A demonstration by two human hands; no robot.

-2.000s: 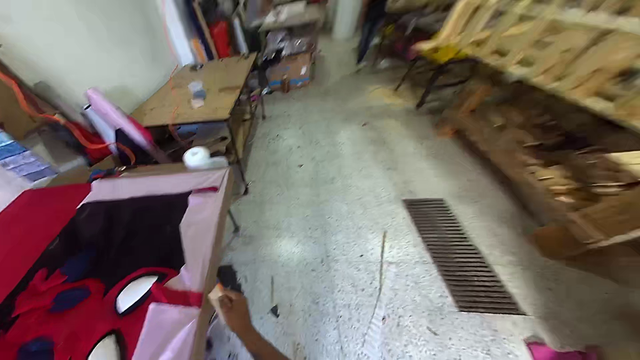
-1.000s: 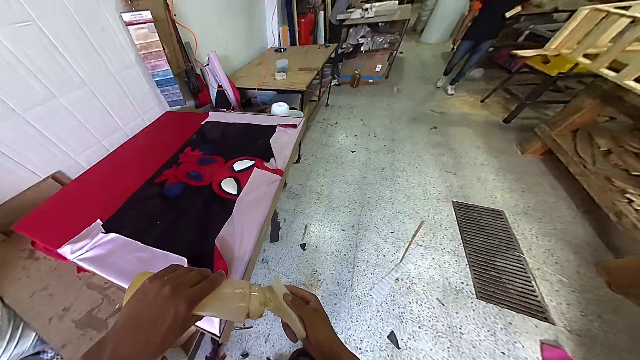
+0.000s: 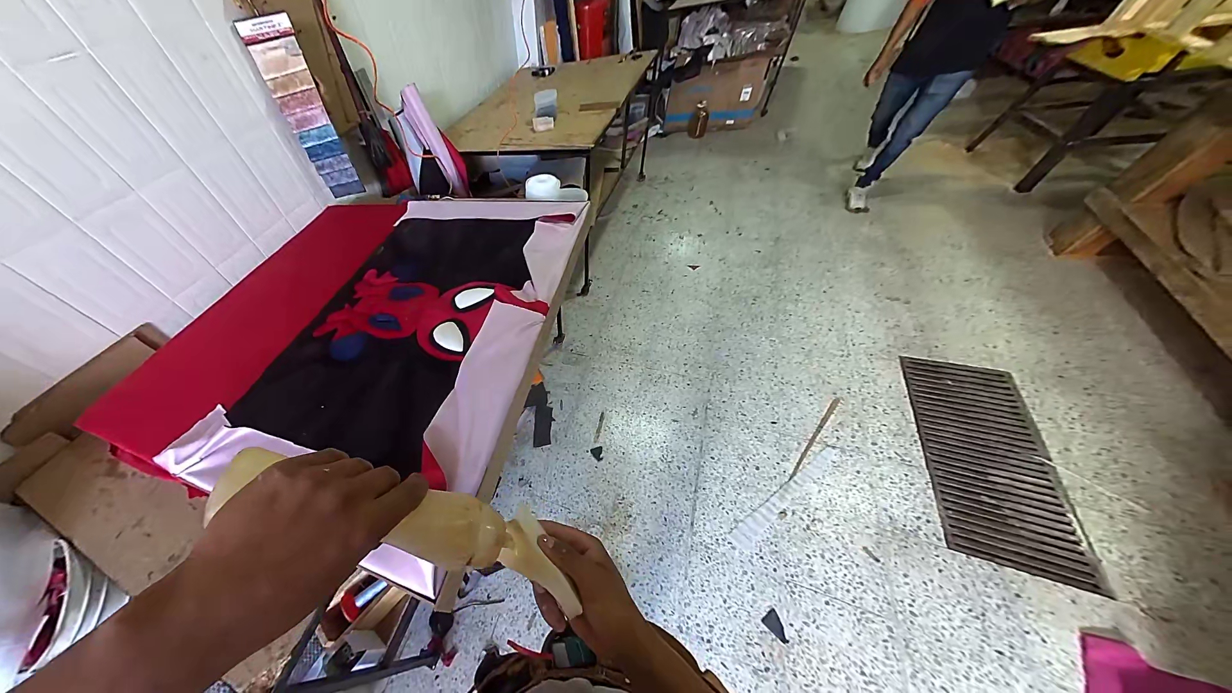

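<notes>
My left hand [image 3: 308, 510] is wrapped over a yellowish plastic bottle [image 3: 443, 529], tilted nearly sideways with its neck toward the right. A pale, flat piece of material [image 3: 544, 568], perhaps foam, is pinched in my right hand [image 3: 592, 582] and touches the bottle's mouth. Beyond the bottle, black fabric with a red and blue masked figure [image 3: 443, 318] lies on a table. Pinkish-white cloth [image 3: 486, 404] is folded along its edges, and red fabric [image 3: 250, 308] lies beside it toward the wall.
A second table [image 3: 568, 91] stands beyond, near a white roll [image 3: 542, 187]. A person [image 3: 924, 87] stands in the aisle at upper right. A metal floor grate [image 3: 1001, 467] lies at right, near wooden frames [image 3: 1145, 212]. White buckets [image 3: 72, 602] are at lower left.
Two seconds ago only one hand showed, at the cloth's edge; since one second ago both hands are at the bottle. The view has shifted strongly since the first frame. The person in the aisle shows more fully.
</notes>
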